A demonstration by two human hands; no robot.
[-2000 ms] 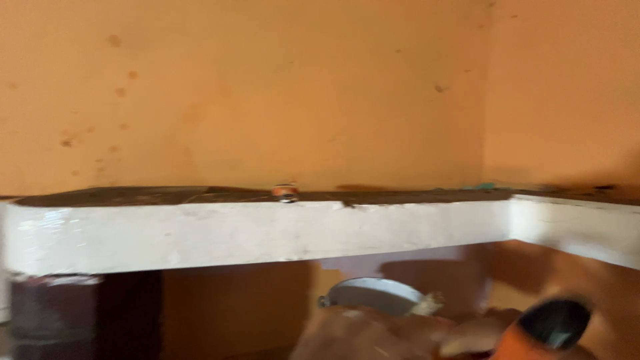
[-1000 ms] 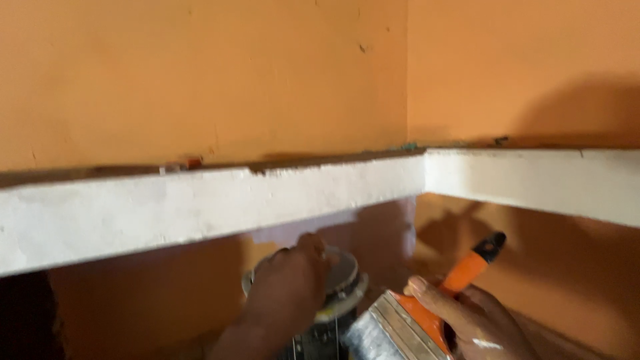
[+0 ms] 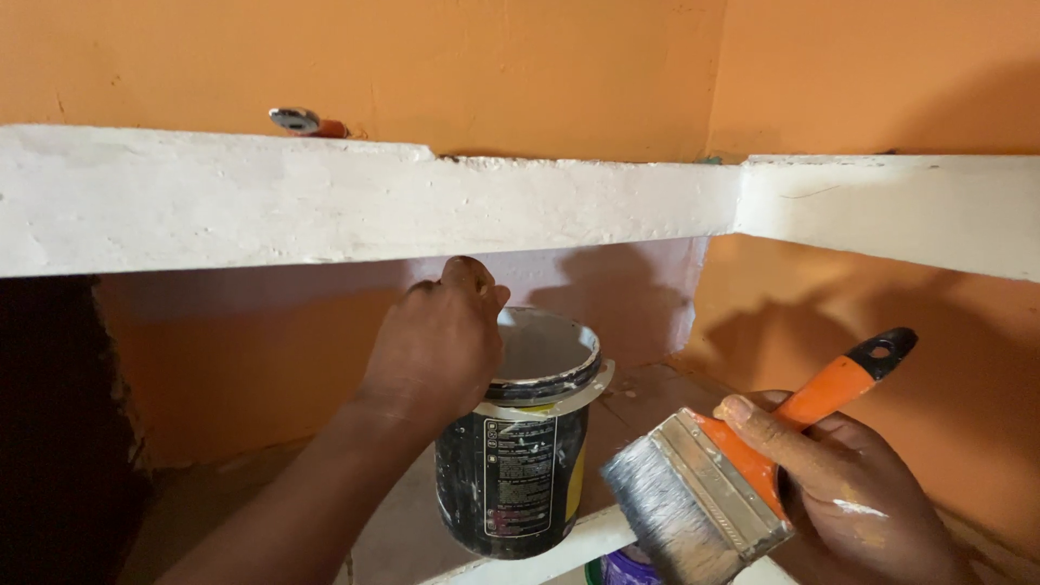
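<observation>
My right hand grips a wide flat paintbrush by its orange and black handle, its paint-smeared bristles pointing down and left. Beside it stands a black plastic paint bucket without a lid, its rim and white handle spattered with paint. My left hand is at the bucket's left rim, below the white shelf edge, with the fingers curled; whether anything is in them is hidden. White paint marks my right hand near the thumb.
A second orange-handled tool lies on top of the upper shelf. The bucket rests on a lower shelf with a white front edge. Below that edge is a purple container. Orange walls meet in a corner behind the shelves; a dark opening lies at left.
The bucket and paintbrush show more fully than before, as the view has shifted. My left hand was over the bucket's mouth a second ago and is now at its left rim.
</observation>
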